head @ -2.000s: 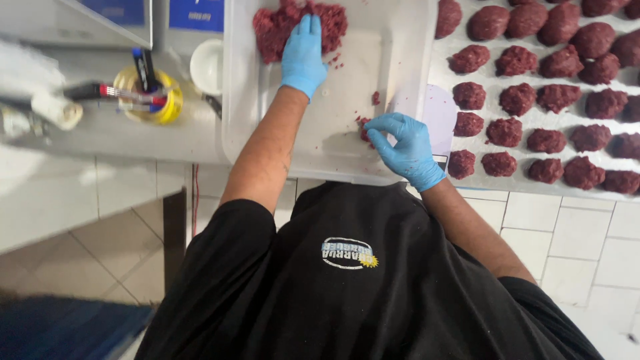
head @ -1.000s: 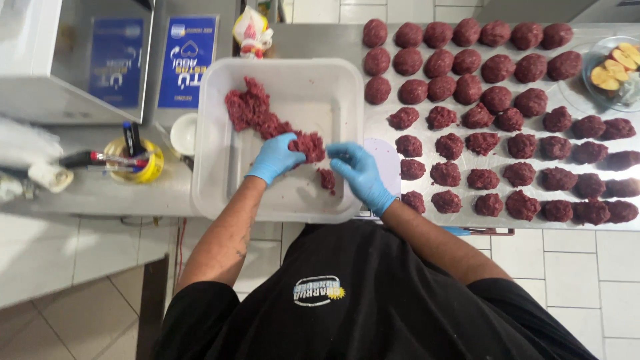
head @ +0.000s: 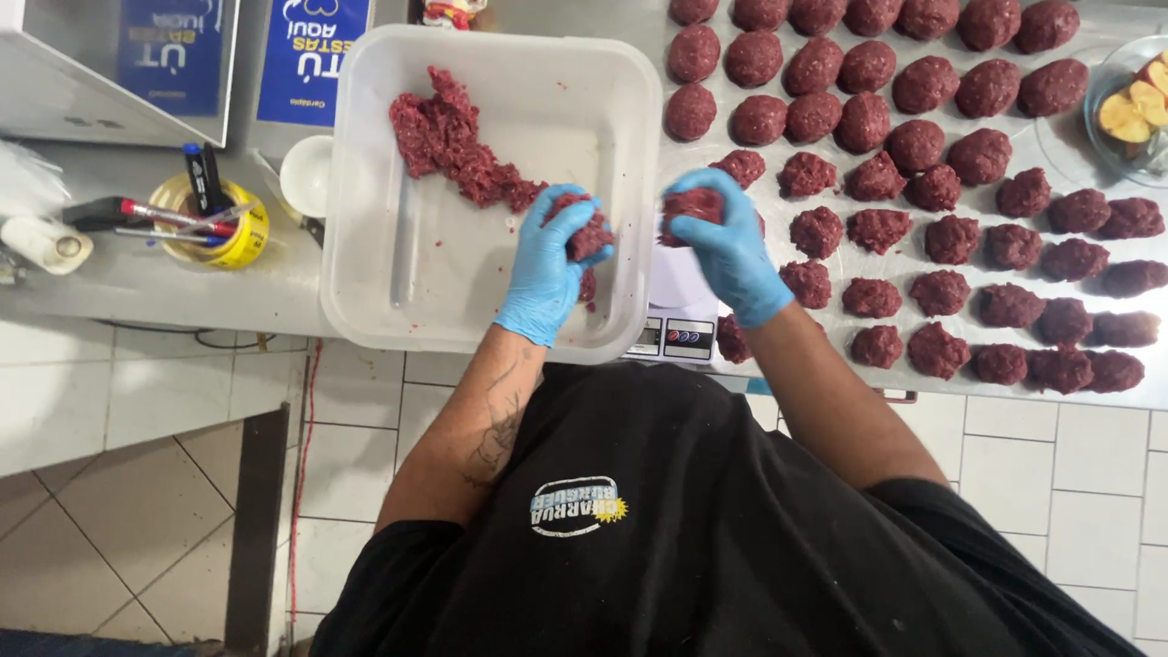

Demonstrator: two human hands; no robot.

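Note:
Blue disposable gloves cover both hands. Over the lower right part of a translucent plastic tub [head: 365,274], my left hand [head: 547,265] grips a lump of ground meat [head: 587,235]. Loose ground meat [head: 443,132] lies in the tub's upper left, trailing toward that hand. Just past the tub's right wall, my right hand [head: 735,246] holds another portion of ground meat [head: 691,214], slightly blurred, above a digital kitchen scale [head: 671,283]. The scale is partly hidden by the tub and the hand. Rows of meat balls [head: 926,85] cover the steel table to the right, smooth at the back, rougher nearer me.
A yellow tape roll [head: 239,246] holding pens and markers stands left of the tub, beside a small white bowl [head: 307,176]. A glass bowl with cut apples [head: 1136,109] is at the far right. A blue printed sign [head: 306,68] lies behind the tub's left side.
My right hand has moved from over the tub's right side to above the scale and now holds meat. My left hand still grips meat over the tub, now nearer its right wall.

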